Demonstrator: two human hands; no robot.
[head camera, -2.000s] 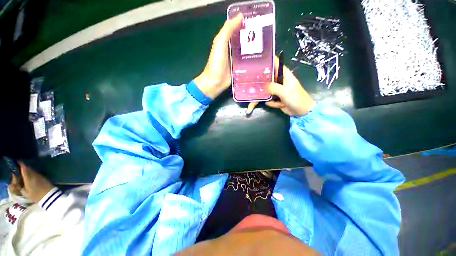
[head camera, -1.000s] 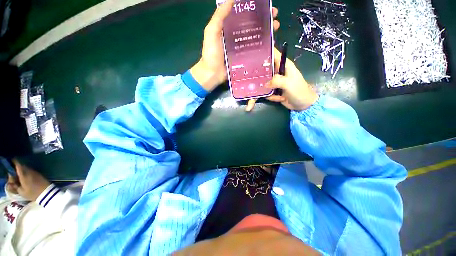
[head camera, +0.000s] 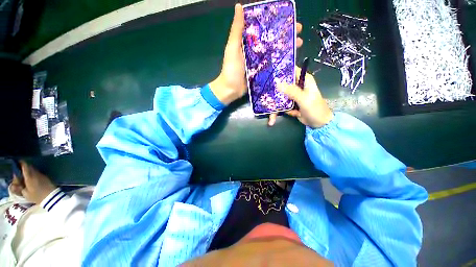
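A smartphone (head camera: 270, 52) with a lit purple, flower-like screen is upright in front of me over the green bench. My left hand (head camera: 235, 65) holds it along its left edge, with fingertips showing past its right edge. My right hand (head camera: 308, 99) is at its lower right, the thumb on the lower screen and a finger showing below the phone. A thin dark pen-like tool (head camera: 303, 73) sticks up from my right hand; its lower part is hidden by the hand.
Black-and-white slivers (head camera: 344, 47) lie heaped right of the phone. Further right is a black tray (head camera: 397, 78) filled with white strips (head camera: 436, 52). Bagged parts (head camera: 52, 122) lie at the left. Another person's hand (head camera: 34, 182) and white sleeve show at the lower left. A pale rail (head camera: 104, 26) crosses behind.
The phone screen has changed from a pink display with text and the time to a purple patterned picture. My right thumb has moved a little up over the screen's lower part.
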